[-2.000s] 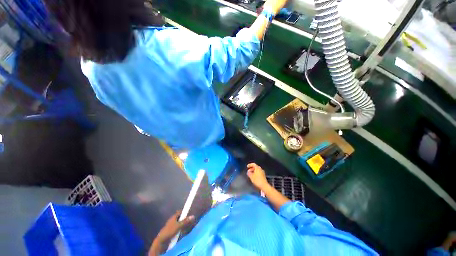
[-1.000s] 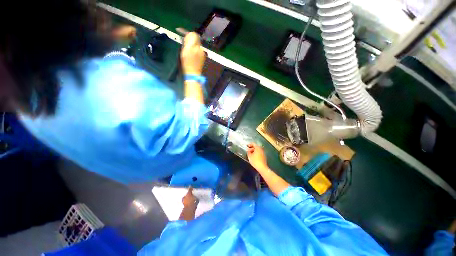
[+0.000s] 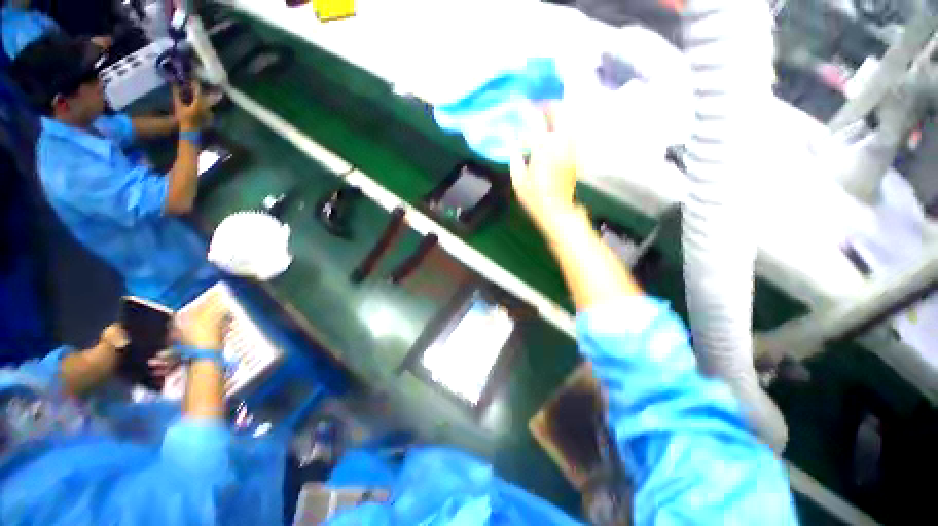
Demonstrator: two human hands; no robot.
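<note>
My right hand (image 3: 547, 173) is stretched out over the far side of the bench, its fingers closed at the lower right edge of a crumpled light blue cloth or bag (image 3: 499, 108). Blur hides the exact grip. My left hand is not in view. A tablet with a bright silver plate (image 3: 469, 347) lies in a black fixture on the green bench, left of my right forearm. Another fixture with a grey plate (image 3: 462, 194) lies beyond the white rail.
A grey duct (image 3: 717, 205) hangs right of my arm, above a stained brown board (image 3: 572, 423). At left a white fan (image 3: 250, 245) stands on the bench. A neighbour's hands hold a black tablet (image 3: 146, 337) and a white tray (image 3: 245, 354). Another worker (image 3: 118, 190) sits farther left.
The view has swung left and up. My right hand has moved from the near bench edge to the blue cloth at the far side. My left hand and white sheet have left view.
</note>
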